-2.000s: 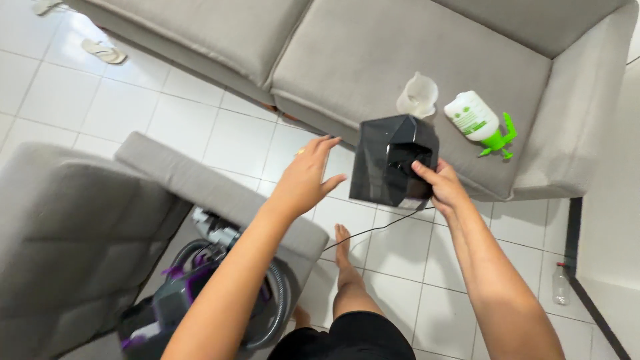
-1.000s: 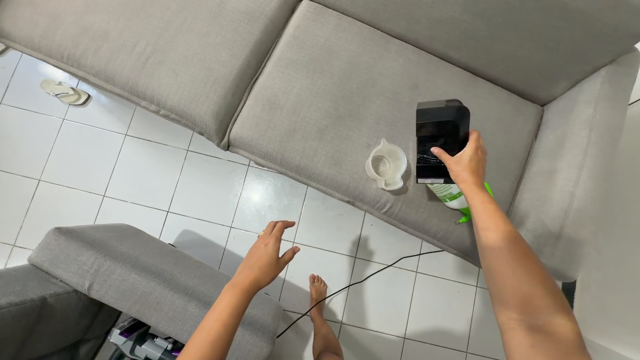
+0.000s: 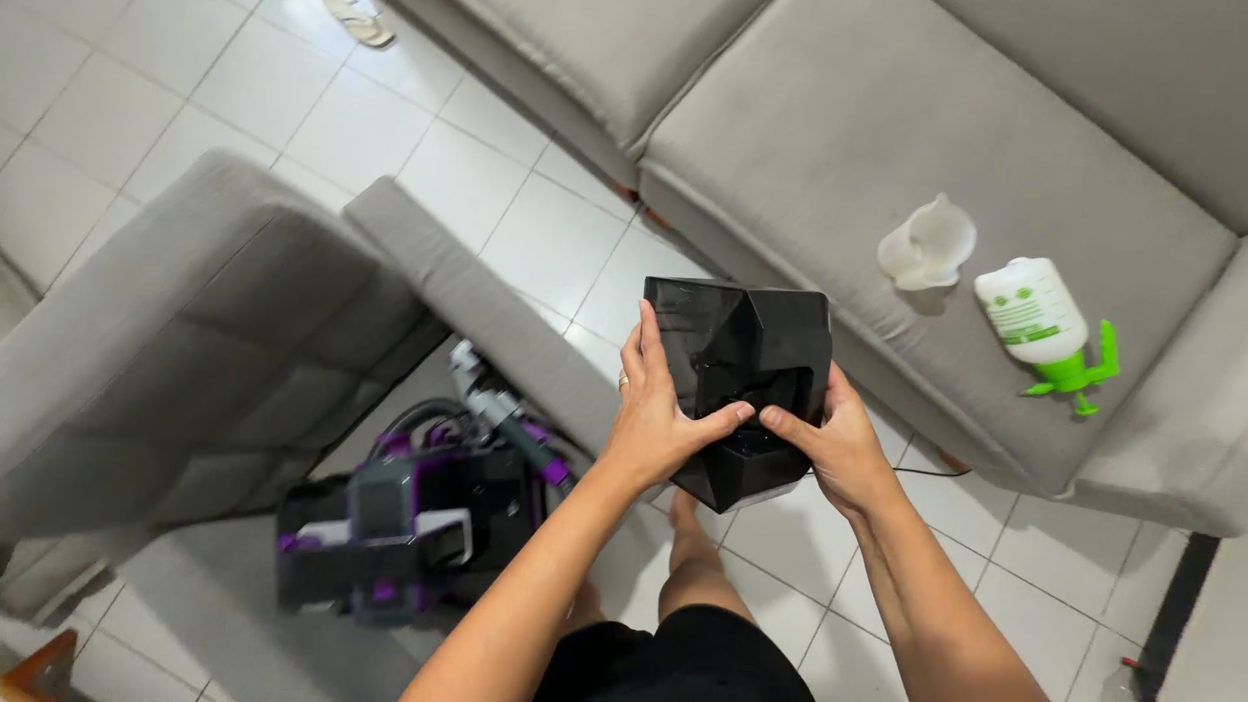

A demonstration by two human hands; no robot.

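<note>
A dark translucent plastic tank [image 3: 751, 380] is held between my two hands above the tiled floor. My left hand [image 3: 663, 409] grips its left side, and my right hand [image 3: 829, 439] its right side; both thumbs lie on the near face by a recess. On the sofa seat to the right stands a whitish plastic cup [image 3: 926, 244] with a pouring lip. Beside it lies a white pump spray bottle [image 3: 1033, 312] with a green head. A black and purple portable cleaning machine [image 3: 419, 526] with a hose rests on a grey seat at lower left.
The grey sofa [image 3: 829, 117] runs across the upper right. A grey armchair or sofa section [image 3: 195, 361] fills the left. A thin black cord [image 3: 931, 472] trails behind my right forearm. A sandal [image 3: 361, 21] lies on the white tiles, and a clear bottle [image 3: 1121, 678] is at lower right.
The tank has moved from over the sofa seat, where my right hand alone held it, back over the floor. My left hand has taken hold of it too. The view has shifted.
</note>
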